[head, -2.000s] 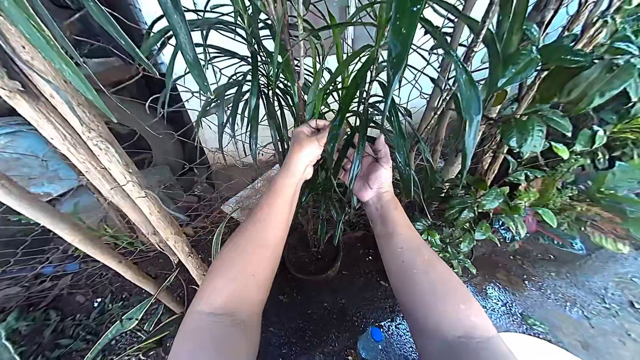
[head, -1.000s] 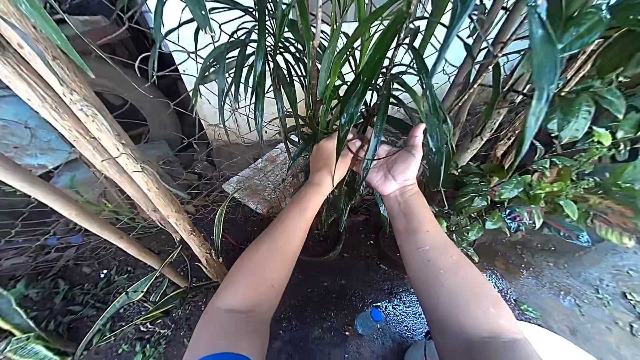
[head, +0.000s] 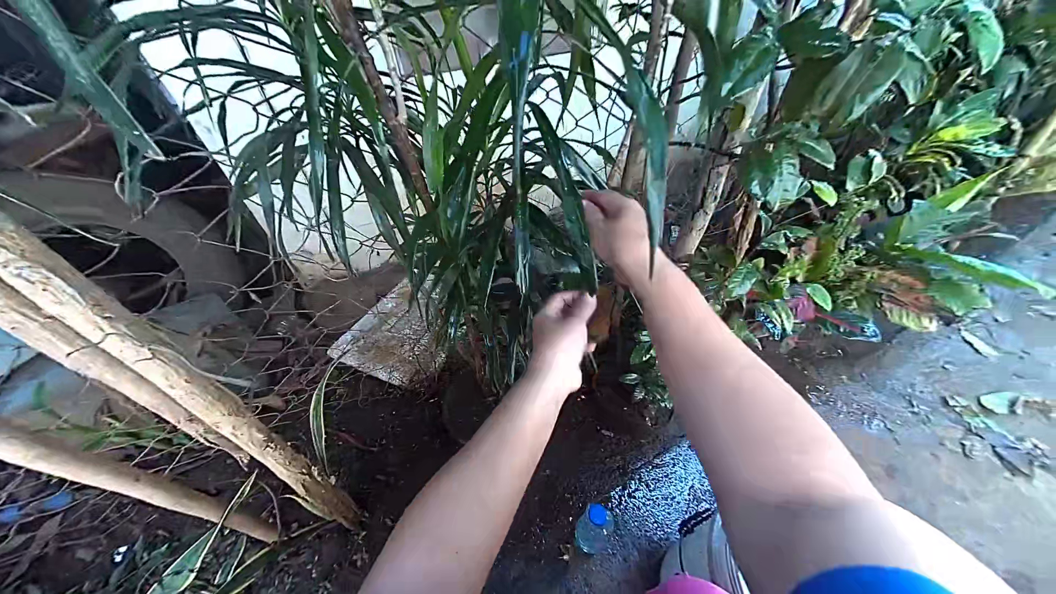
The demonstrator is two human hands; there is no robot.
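Observation:
Long green strap-shaped leaves of a bushy plant hang in front of a wire mesh fence. My left hand has its thumb and fingers pinched on the tip of one hanging leaf. Higher up and to the right, my right hand is curled at the same leaf cluster, its fingertips partly behind foliage; whether it grips a leaf is unclear. The plant's base stands in dark wet soil below, left of my left hand.
A clear plastic bottle with a blue cap stands on the wet ground near a whitish container. Wooden poles lean at the left, with a tire behind. A pale slab lies by the plant; broad-leaved plants grow at right.
Both hands were close together at the leaves one second ago; now my right hand is above my left, and both are farther right along the plant. The view has shifted.

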